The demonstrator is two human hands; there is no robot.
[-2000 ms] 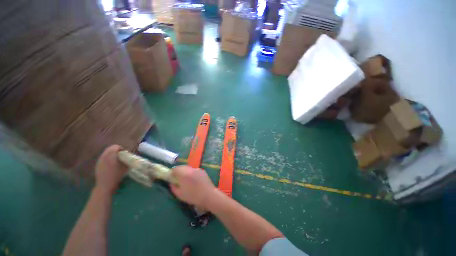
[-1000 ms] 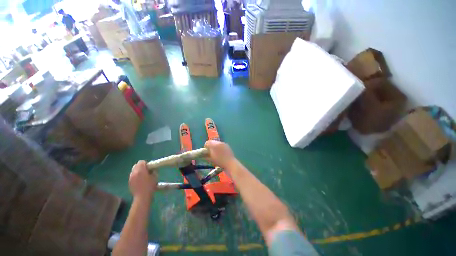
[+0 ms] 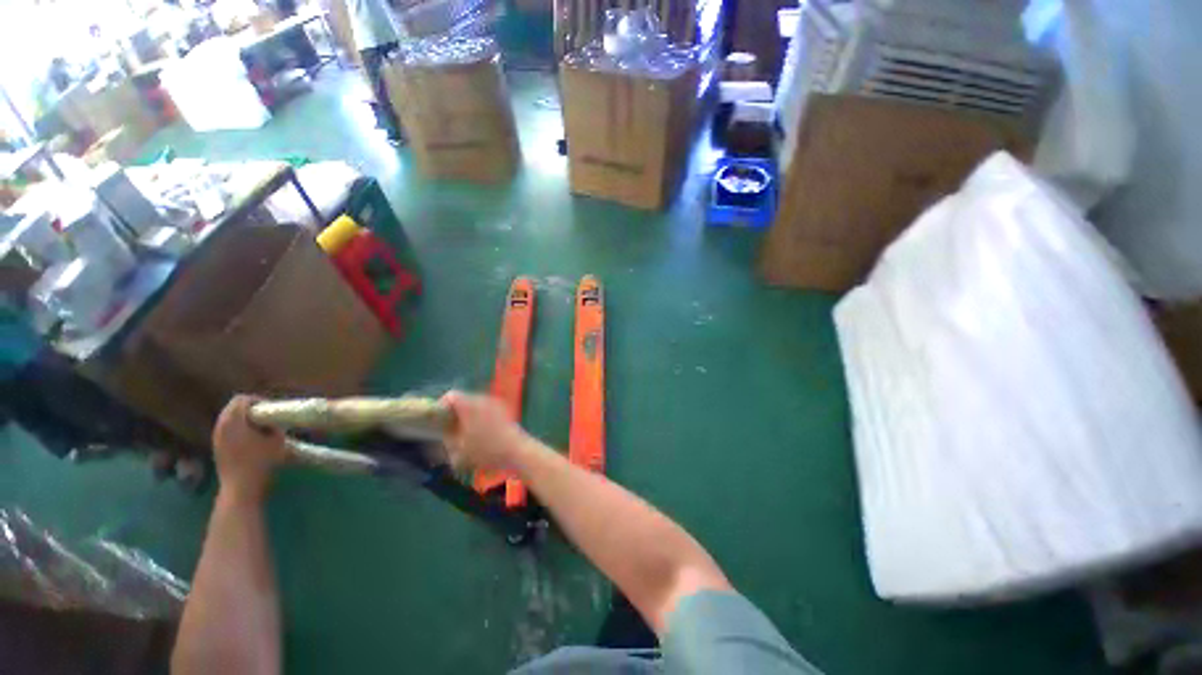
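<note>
My left hand (image 3: 245, 446) and my right hand (image 3: 477, 433) are closed on the two ends of the tan-taped pallet truck handle (image 3: 349, 415). The handle lies roughly level, with its lower bar partly visible beneath it. The orange pallet truck (image 3: 588, 382) is on the green floor, its two forks pointing away from me with nothing on them. My right hand and forearm are near the truck's rear end. The black shaft is blurred and partly hidden.
Two tall cartons (image 3: 630, 139) with clear contents stand ahead, near a blue crate (image 3: 741, 198). A large white wrapped slab (image 3: 1015, 396) stands right. An open carton (image 3: 264, 317), a red stool (image 3: 382, 274) and a cluttered workbench (image 3: 132, 284) are left. A person (image 3: 374, 59) stands at the back.
The truck and I have moved forward over the floor. The cartons ahead and the white slab appear nearer. The yellow floor line has left the view. Both hands have stayed on the handle.
</note>
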